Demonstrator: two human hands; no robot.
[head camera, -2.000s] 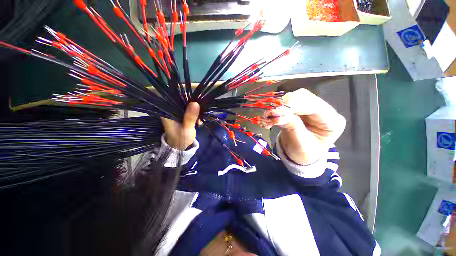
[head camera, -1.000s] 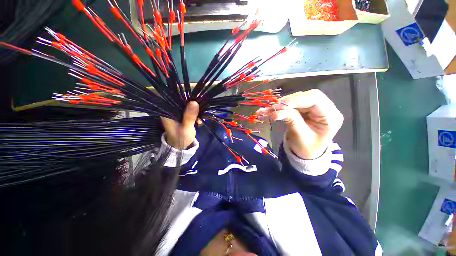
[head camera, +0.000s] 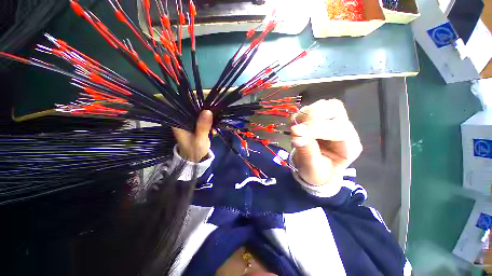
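Note:
My left hand (head camera: 195, 137) is shut around a thick bunch of black cables (head camera: 183, 102), thumb on top. The ends fan out to the left, up and right, with red pieces and thin silvery-white tips. The long black lengths (head camera: 81, 156) run off to the left. My right hand (head camera: 326, 141) is at the right side of the fan, thumb and index fingertips pinched at the end of one core. The fingers cover that tip, and any small piece between them cannot be made out.
A pale carton (head camera: 350, 28) with red-orange contents stands at the top on the green bench (head camera: 372, 51), beside a carton with dark contents (head camera: 399, 16). White cartons (head camera: 479, 153) with blue logos are at the right. A dark mass of cables (head camera: 24, 27) is at upper left.
My right hand first drew slightly left along the cores, then turned and came slightly lower, its fingers now more curled at the core's tip. My left hand keeps its hold.

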